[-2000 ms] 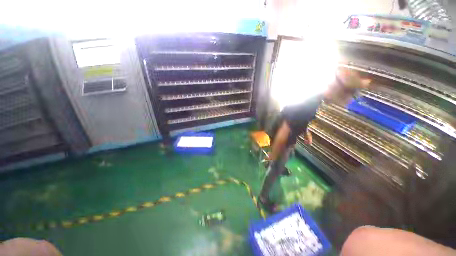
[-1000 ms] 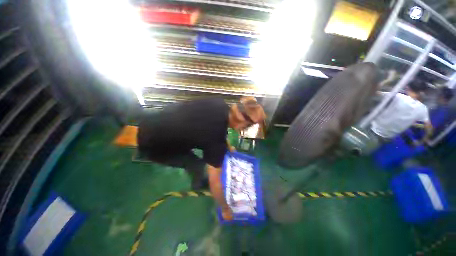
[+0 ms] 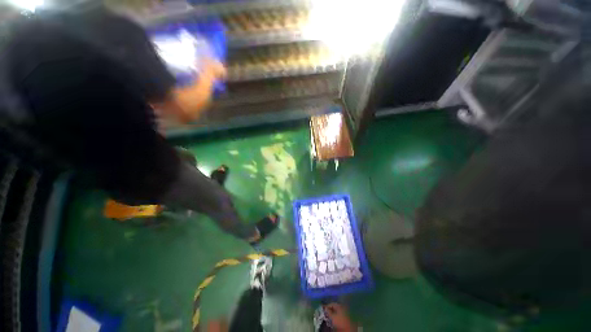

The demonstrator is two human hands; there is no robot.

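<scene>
A blue tray (image 3: 300, 253) full of small white units lies on the green floor, in front of me and slightly right of centre. My right hand (image 3: 339, 318) is blurred at the bottom edge, just below the tray's near end and beside my shoe. I cannot tell whether it touches the tray. My left hand (image 3: 217, 325) shows only as a small blurred patch of skin, cut off by the bottom edge, left of my leg. The fingers of both hands are unclear.
A person in dark clothes (image 3: 84, 97) stands at left, holding another blue tray (image 3: 220, 42) by the lit rack. A small brown stool (image 3: 332, 136) stands beyond my tray. A large dark fan (image 3: 505, 220) is at right, an orange stool (image 3: 133, 209) and another blue tray (image 3: 110, 322) at left.
My view has moved closer to the floor tray. The other person has let go of it, straightened and now holds a blue tray at the rack. Both my hands have entered at the bottom.
</scene>
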